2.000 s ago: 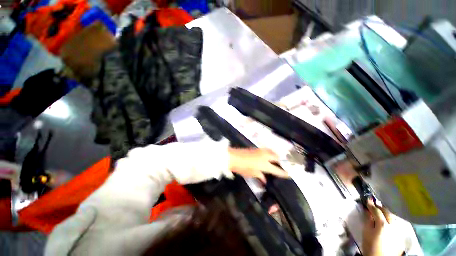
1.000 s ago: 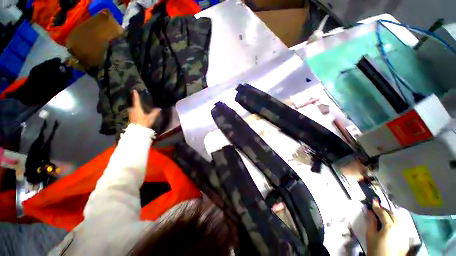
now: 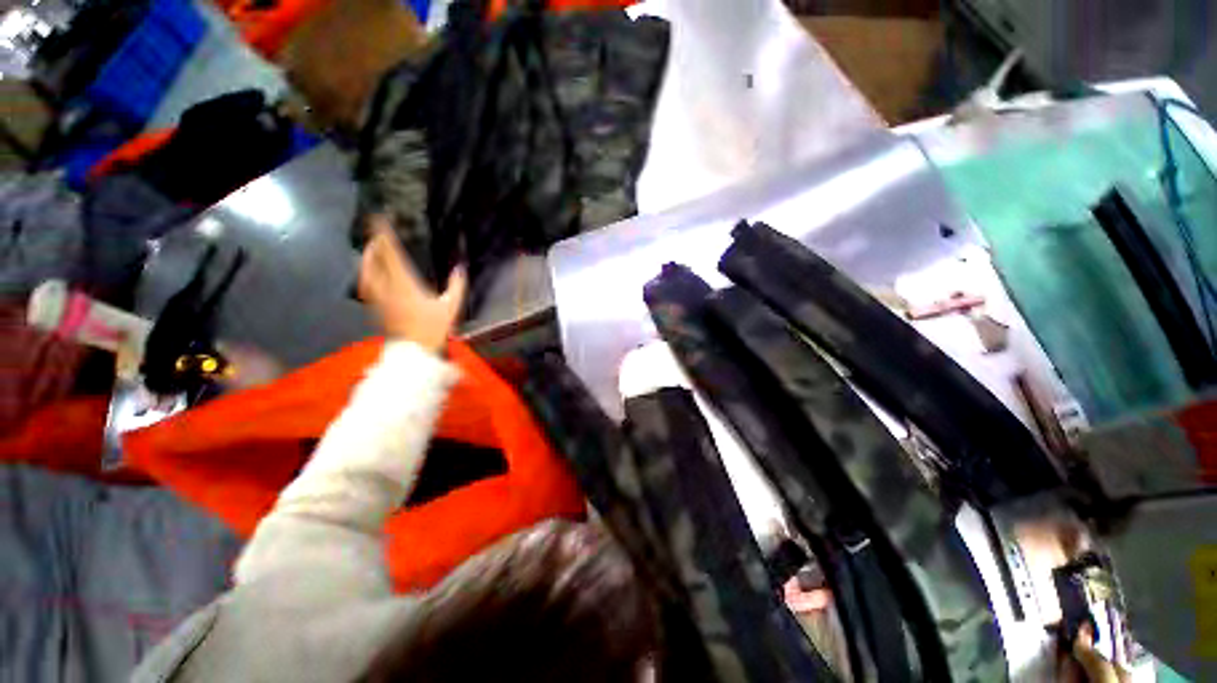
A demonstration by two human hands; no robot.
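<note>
Several padded camouflage shoulder straps (image 3: 801,440) lie side by side, running from the white machine bed (image 3: 607,287) down to the bottom edge. The strap farthest right (image 3: 894,354) reaches the clamp area at lower right. My left hand (image 3: 411,296) is away from the straps, at the lower edge of a camouflage heap (image 3: 514,134). Its fingers are apart and I see nothing in it. My right hand (image 3: 1097,656) is small, blurred and cut off at the lower right, beside a small dark piece (image 3: 1074,594); its grip is unclear.
An orange bag (image 3: 334,387) hangs open below my left forearm. A shiny metal table (image 3: 300,287) with black webbing (image 3: 187,334) is at left. The green machine surface (image 3: 1054,254) and part of the machine head (image 3: 1161,554) are at right. A person's dark hair covers the bottom middle.
The view has swung left, so the scene sits farther right. My left hand went from the straps to the camouflage heap and remains there. Another strap now shows between two straps.
</note>
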